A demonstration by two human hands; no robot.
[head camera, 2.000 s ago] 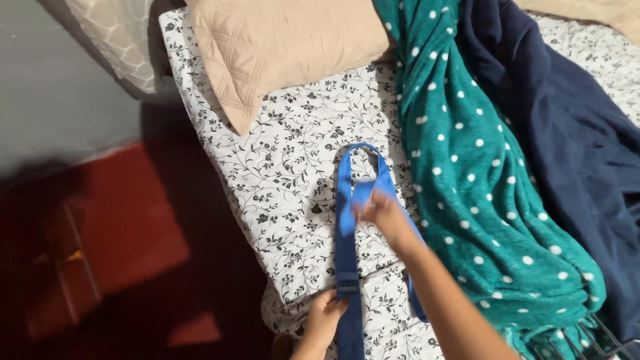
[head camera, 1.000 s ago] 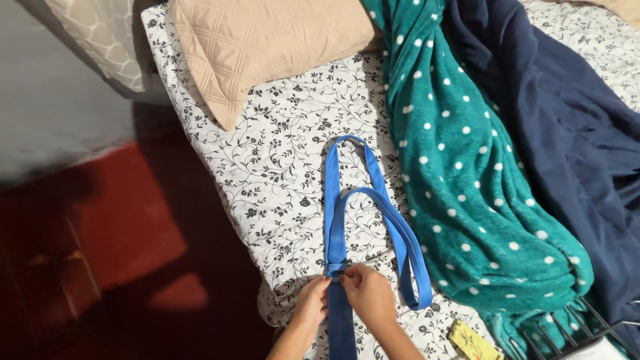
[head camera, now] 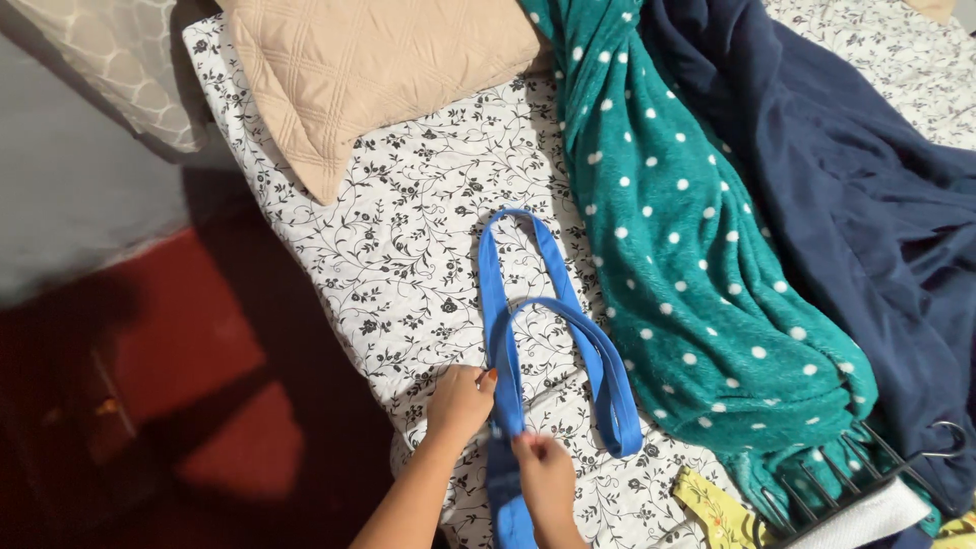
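A long blue fabric strap, apparently a necktie [head camera: 565, 284], lies in two loops on the white sheet with black flowers. Its wider, partly darker end [head camera: 505, 480] runs down toward the bottom edge of the view. My left hand [head camera: 460, 404] is at the strap's left edge, thumb and fingers together against it. Below and to the right, my right hand [head camera: 545, 473] pinches the strap's right edge between thumb and fingertips. Whether the left fingers grip the fabric is partly hidden by the hand itself.
A beige quilted pillow [head camera: 389, 69] lies on the floral bed sheet [head camera: 412, 252]. Right of the strap are a teal dotted blanket [head camera: 679, 252] and a navy cloth [head camera: 846, 168]. A black multi-bar hanger [head camera: 831, 499] and yellow floral fabric [head camera: 713, 507] sit lower right. Red floor [head camera: 229, 427] is left.
My right hand was moving over the upper loop two seconds ago, then came down beside my left at the strap's crossing. Now my left hand is higher along the strap and the hands are farther apart.
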